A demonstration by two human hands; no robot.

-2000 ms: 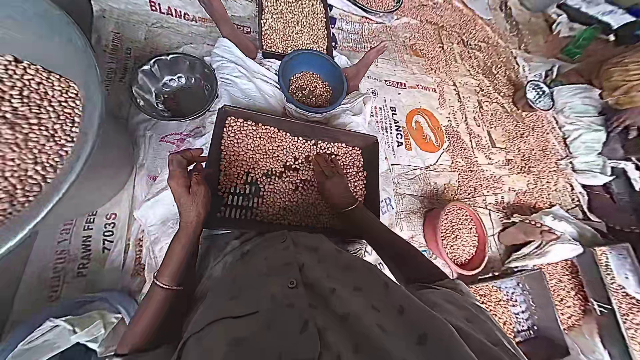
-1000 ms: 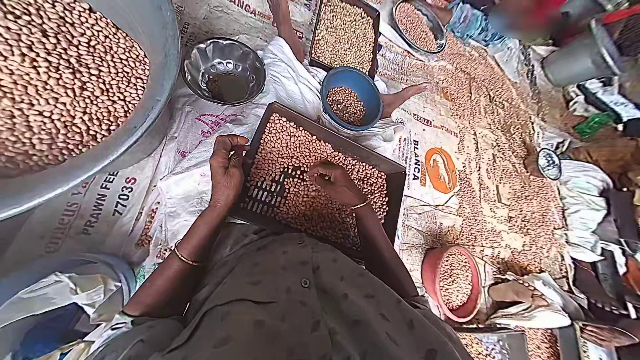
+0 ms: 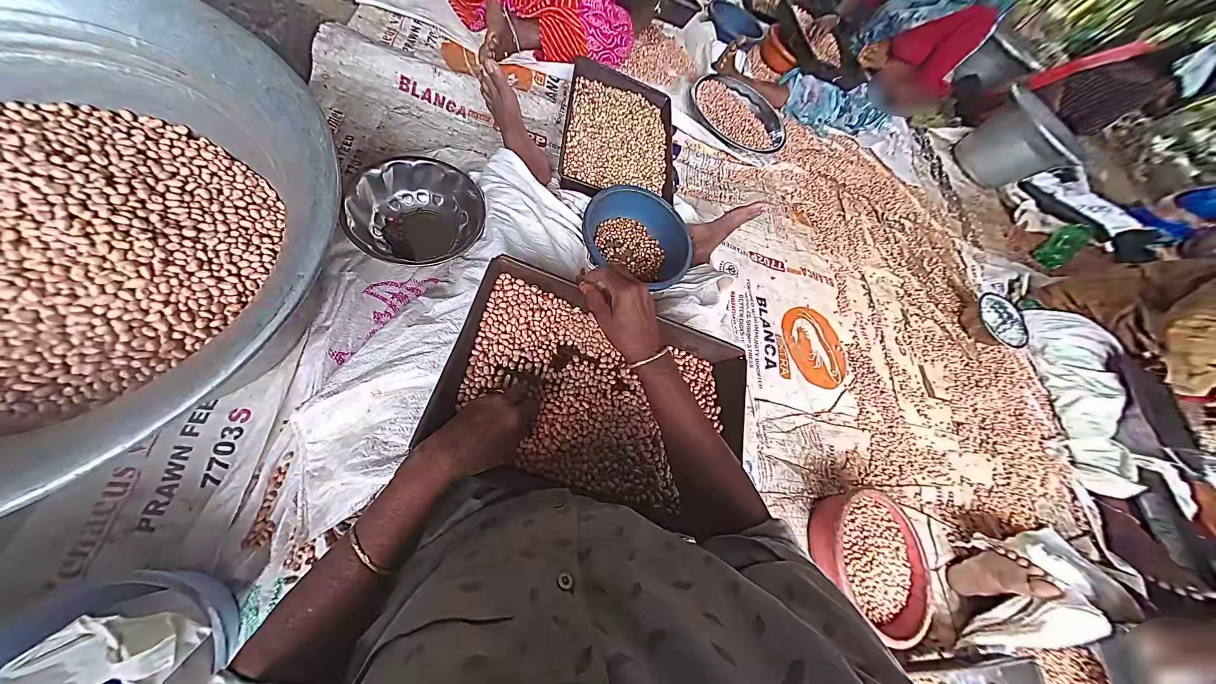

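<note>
A dark rectangular tray (image 3: 730, 380) full of pinkish shelled nuts (image 3: 532, 323) lies across my lap. My left hand (image 3: 499, 418) reaches over the tray's left side, its fingertips down among the nuts. Over the tray's far edge is my right hand (image 3: 619, 309), fingers bent, close to the near rim of a blue bowl (image 3: 676, 237); whether it holds anything cannot be told. Browner nuts partly fill that bowl. Left of it stands a dark fluted metal bowl (image 3: 456, 190) with a little dark matter in the bottom.
A large metal basin (image 3: 309, 190) of nuts stands at the left. Beyond the blue bowl is a second tray (image 3: 568, 142) of paler nuts. A red tub (image 3: 825, 541) of nuts is at the right. Nuts cover printed sacks (image 3: 760, 446) on the ground; other people sit around.
My left hand has moved from the tray's left edge in over the nuts. My right hand has gone from the middle of the tray to its far edge by the blue bowl.
</note>
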